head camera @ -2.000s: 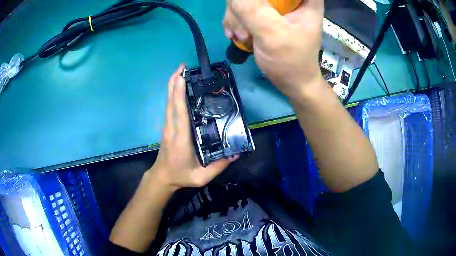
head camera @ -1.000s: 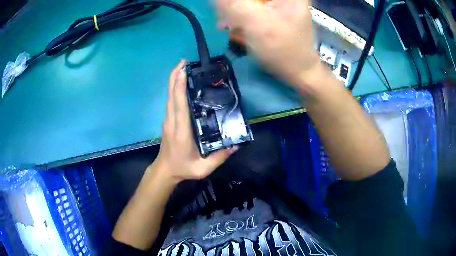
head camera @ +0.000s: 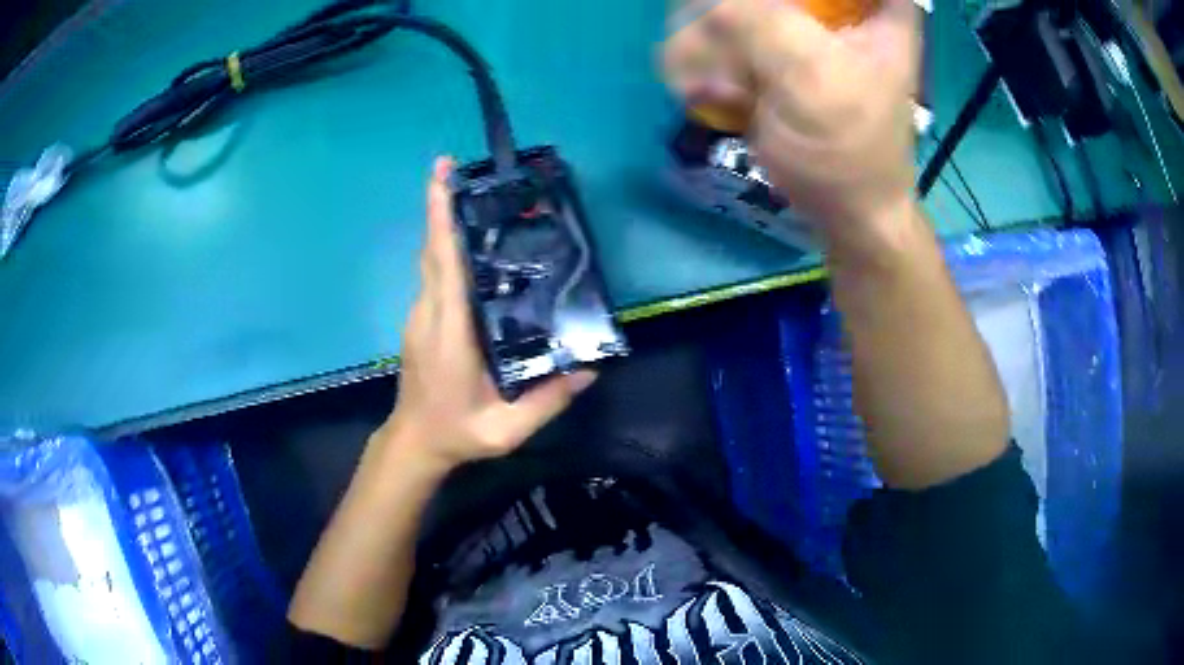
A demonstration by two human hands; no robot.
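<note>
The open black housing point(head camera: 535, 279) lies face up at the bench's front edge, with thin pale and red wires inside. My left hand point(head camera: 448, 351) holds it from its left side and near end. A thick black cord point(head camera: 468, 65) leaves its far end and lies coiled at the upper left with a yellow tie point(head camera: 235, 70). My right hand point(head camera: 818, 111) is raised at the upper right, blurred, around the orange electric screwdriver point(head camera: 718, 114). The screwdriver's tip is over the silver-white screw feeder point(head camera: 749, 182), which my hand partly hides; contact cannot be told.
The green bench point(head camera: 299, 260) has a yellow-edged front. A plug in a clear wrap point(head camera: 33, 188) lies at the far left. Film-lined blue crates stand below the bench at left point(head camera: 162, 559) and right point(head camera: 1078, 390). Black units and cords point(head camera: 1039, 65) are at the upper right.
My right hand and screwdriver have moved right, away from the housing to the feeder. My left hand and the housing have shifted slightly left. The feeder now shows nearer the housing.
</note>
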